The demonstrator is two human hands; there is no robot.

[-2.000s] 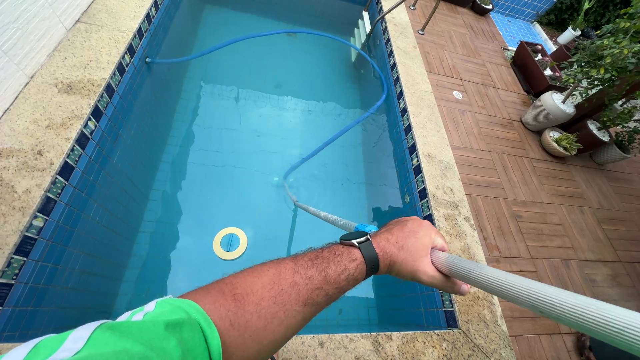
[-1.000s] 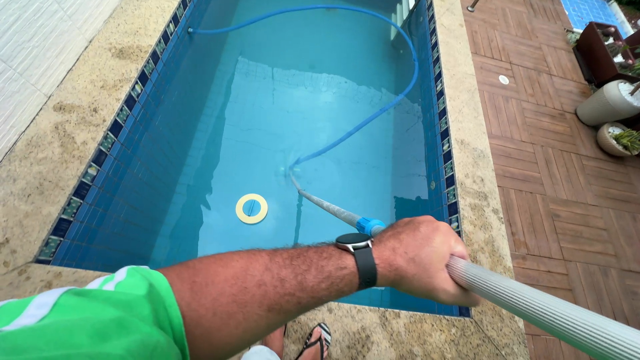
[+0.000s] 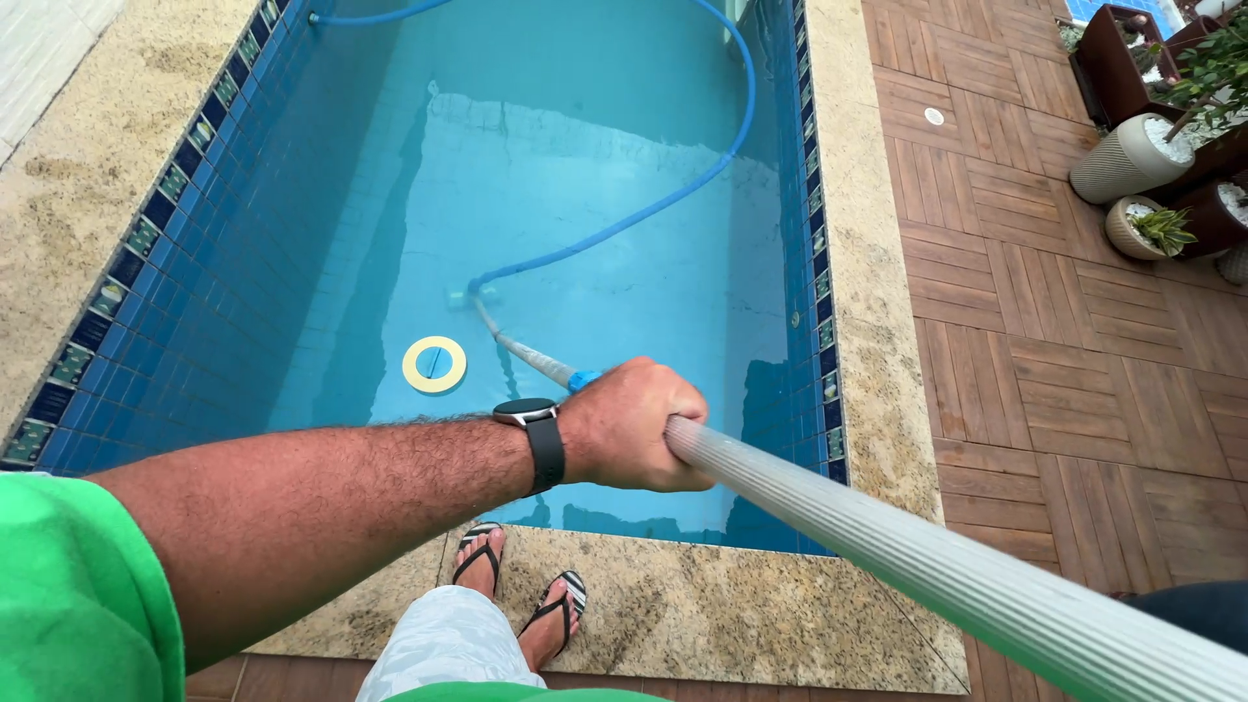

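Observation:
My left hand (image 3: 639, 424), with a dark watch on its wrist, is closed around a ribbed grey telescopic pole (image 3: 877, 517). The pole runs from the lower right, through my fist, past a blue collar (image 3: 582, 379) and down into the pool water (image 3: 624, 244). At its far end a vacuum head (image 3: 472, 295) shows faintly under water. A blue hose (image 3: 643, 213) curves from there to the right, and a hose also meets a fitting on the left pool wall. A pale yellow ring (image 3: 434, 365) lies left of the pole. My right hand is out of view.
My feet in flip-flops (image 3: 556, 609) stand on the stone coping (image 3: 721, 604) at the near pool edge. Wooden deck tiles (image 3: 1063, 322) lie to the right, with a white ribbed planter (image 3: 1121, 166), a small potted plant (image 3: 1141, 229) and a brown planter box (image 3: 1111, 68) at the upper right.
The underwater end of the pole has moved toward the near, left part of the pool, closer to the yellow ring. My left hand keeps its hold on the pole. The view tilts and shifts.

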